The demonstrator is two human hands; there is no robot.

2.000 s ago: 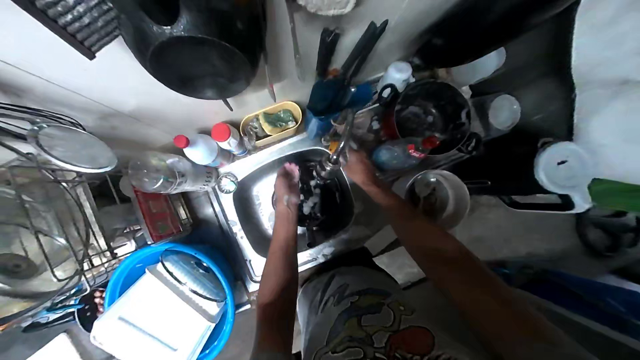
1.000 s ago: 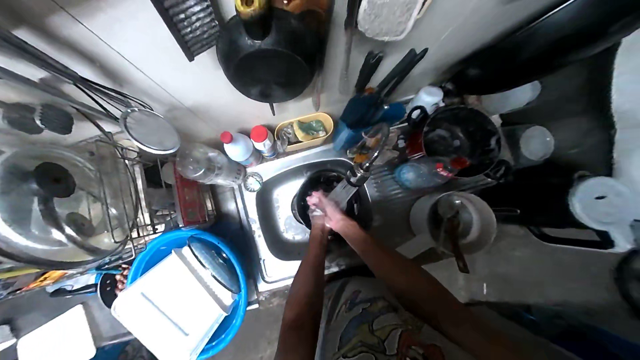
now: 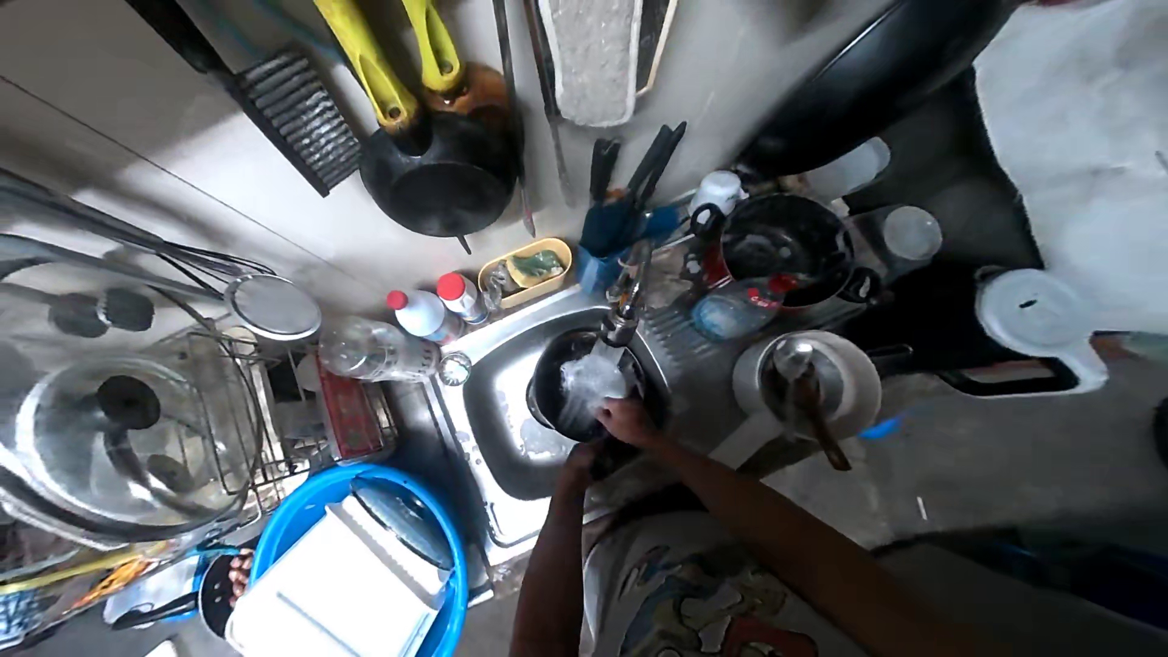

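Water runs from the metal faucet [image 3: 622, 315] into a dark pot [image 3: 547, 388] in the stainless steel sink [image 3: 497, 456]. My right hand [image 3: 628, 422] is at the pot's near side, its fingers curled at the edge of the white, splashing water; whether it grips something cannot be made out. Lower and slightly left, my left hand [image 3: 581, 461] is at the near rim or handle of the pot, its fingers mostly hidden against the dark surface.
Left of the sink stand a blue basin [image 3: 456, 547] with white containers, a clear plastic bottle [image 3: 374, 351] and a dish rack. Behind it is a yellow sponge tray [image 3: 525, 274]. On the right are a red and black pot [image 3: 789, 246] and a white saucepan [image 3: 858, 374]. Pans hang above.
Both hands were together under the faucet a second ago; now they are apart, the left one lower at the pot's near side. White splashing water shows in the pot. The view has shifted.
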